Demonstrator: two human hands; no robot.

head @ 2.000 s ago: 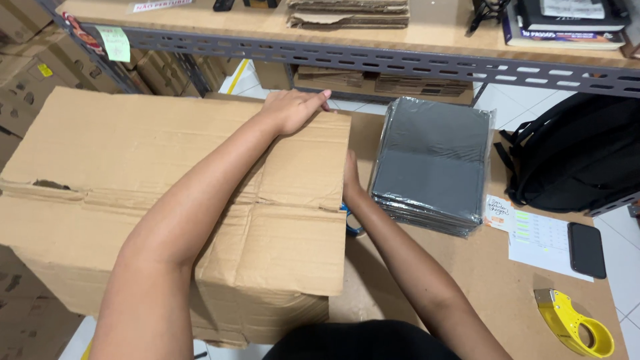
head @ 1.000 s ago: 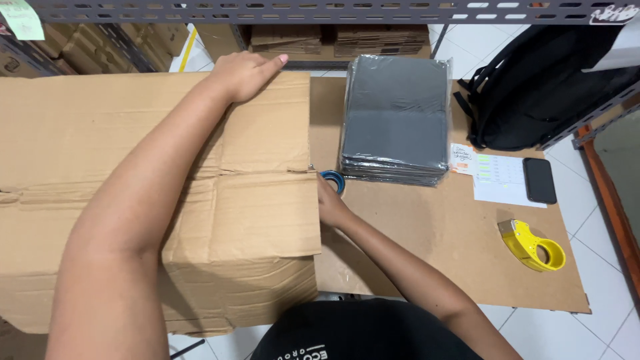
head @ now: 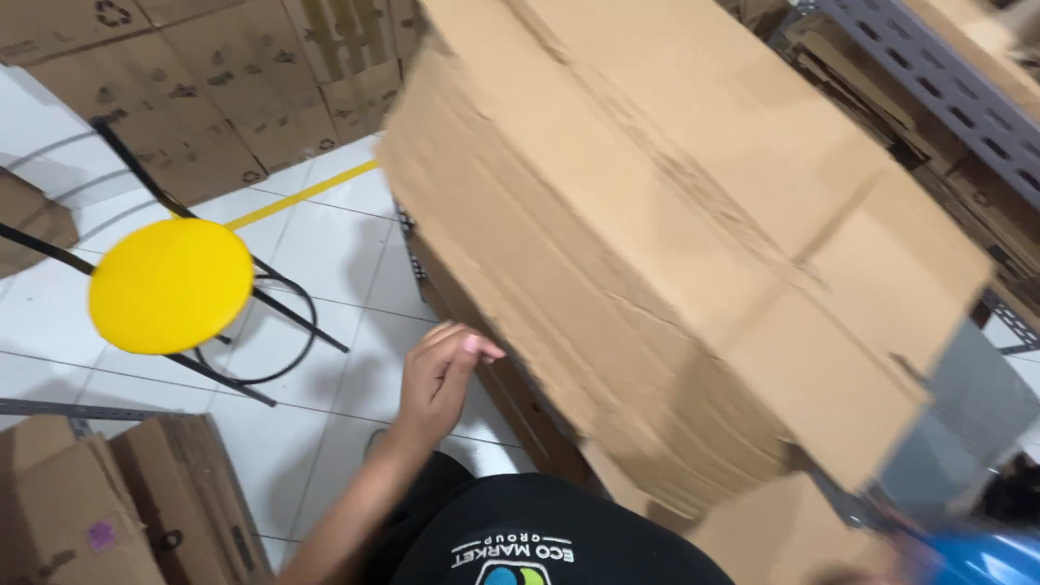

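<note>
A large cardboard box (head: 650, 211) lies tilted across the view, with creased flaps on top. Beside its lower left edge is my left hand (head: 443, 378), its fingers curled together and nothing visible in them; it looks apart from the box. My right hand (head: 890, 556) is a blur at the bottom right corner, next to a shiny blue object (head: 987, 556). Blur hides whether the fingers grip that object. Part of the grey plastic-wrapped stack (head: 963, 414) shows past the box's right end.
A yellow round stool (head: 171, 284) with black legs stands on the white tiled floor at left. Stacked cartons (head: 203, 97) line the back, and flattened cardboard (head: 179, 487) leans at lower left. A metal shelf rail (head: 934, 85) runs along the upper right.
My left hand has come off the top of the box and is now beside its near side. The view has swung far left, bringing in the stool. The phone and yellow tape dispenser are out of view.
</note>
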